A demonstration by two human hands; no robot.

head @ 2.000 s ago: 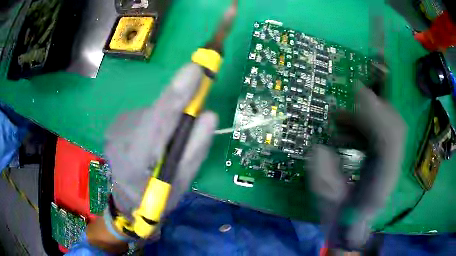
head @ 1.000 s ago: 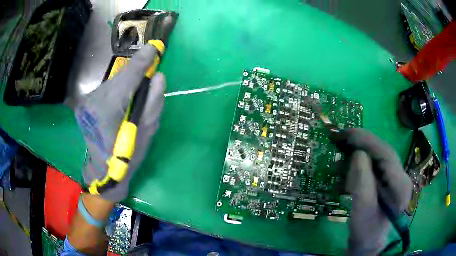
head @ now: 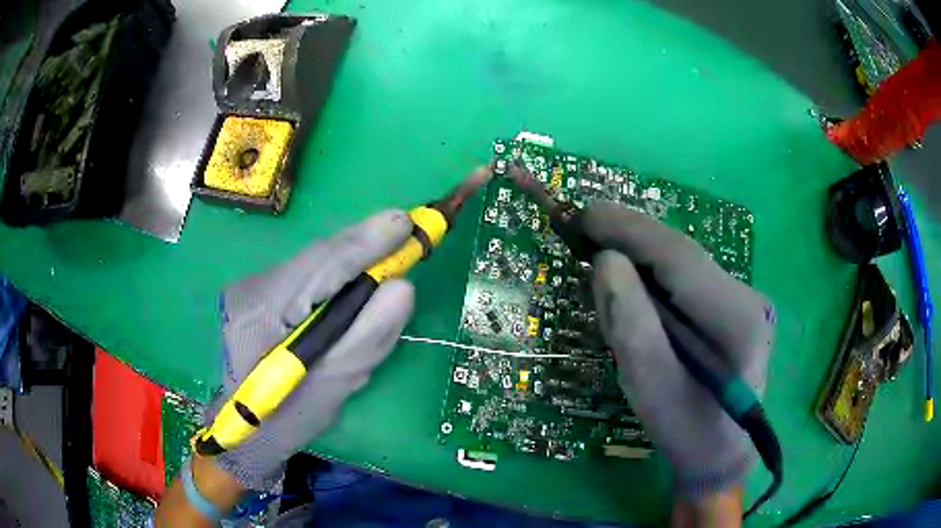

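The green circuit board (head: 485, 340) lies on the green mat. My gloved left hand (head: 320, 320) holds the yellow soldering iron (head: 279, 376), its tip at the board's upper left corner. Thin solder wire (head: 433, 341) runs from my left hand across the board to near my right hand. My gloved right hand (head: 676, 320) holds the black soldering iron (head: 712, 373), its tip at the same corner, close to the other tip. My right hand and its iron hide part of the board's middle and lower right.
The left iron stand (head: 310, 62) and yellow sponge (head: 235, 155) are at upper left, beside a black parts bin (head: 77, 103). At right are a round black holder (head: 858, 215), a blue stick (head: 915, 289), the right stand (head: 862, 356) and a red tube (head: 893, 108). A red-lined tray (head: 126, 418) is at lower left.
My left hand and yellow iron have moved from the left stand to the board's upper left corner. My right hand and black iron have moved left to the same corner. The wire now crosses the board lower down.
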